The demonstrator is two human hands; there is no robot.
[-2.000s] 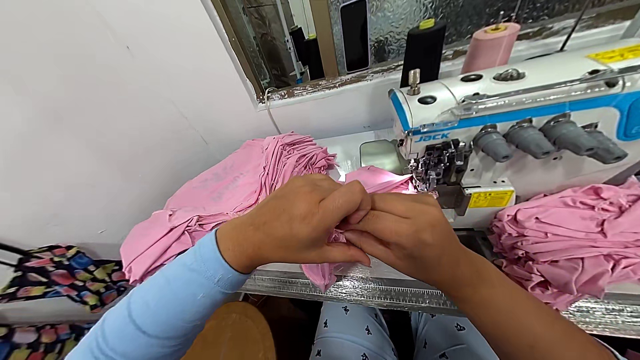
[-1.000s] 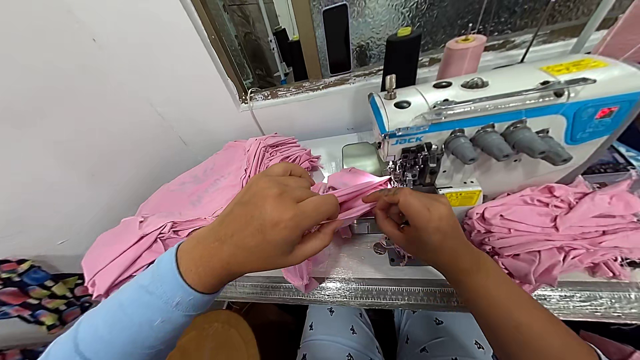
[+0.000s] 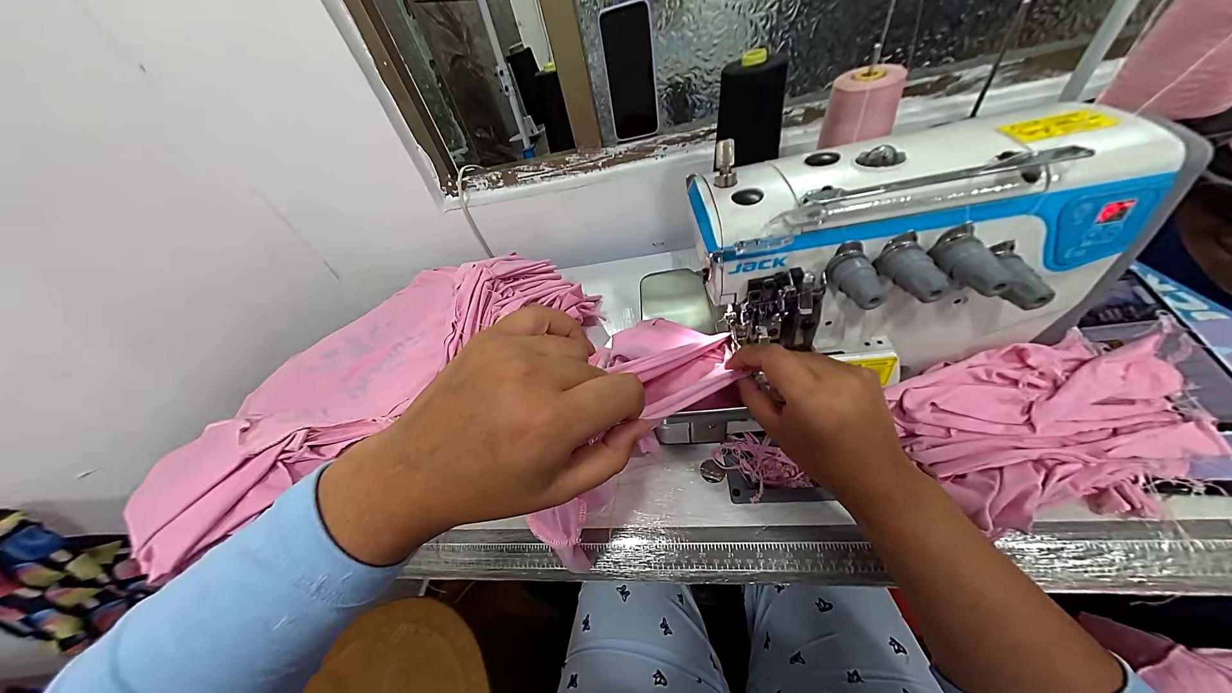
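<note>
A folded piece of pink knit fabric (image 3: 674, 371) stretches between my hands, its far end at the needle area of a white and blue Jack overlock sewing machine (image 3: 924, 221). My left hand (image 3: 520, 423) grips the fabric between thumb and fingers, left of the presser foot. Close to the needle, my right hand (image 3: 818, 409) pinches the fabric's edge with thumb and forefinger. A serged corner of pink cloth (image 3: 563, 529) hangs below my left hand toward the table's front edge. The presser foot is partly hidden by fabric and fingers.
A heap of pink fabric pieces (image 3: 356, 356) lies at left against the wall, another pink pile (image 3: 1039, 423) at right. Pink thread scraps (image 3: 765, 462) sit below the needle area. Black (image 3: 751, 106) and pink thread cones (image 3: 861, 111) stand behind. A measuring tape (image 3: 674, 556) runs along the front edge.
Two seconds ago my hands were together in front of the needle area; now they are apart, with the fabric drawn between them and my right hand beside the needle. The view has shifted.
</note>
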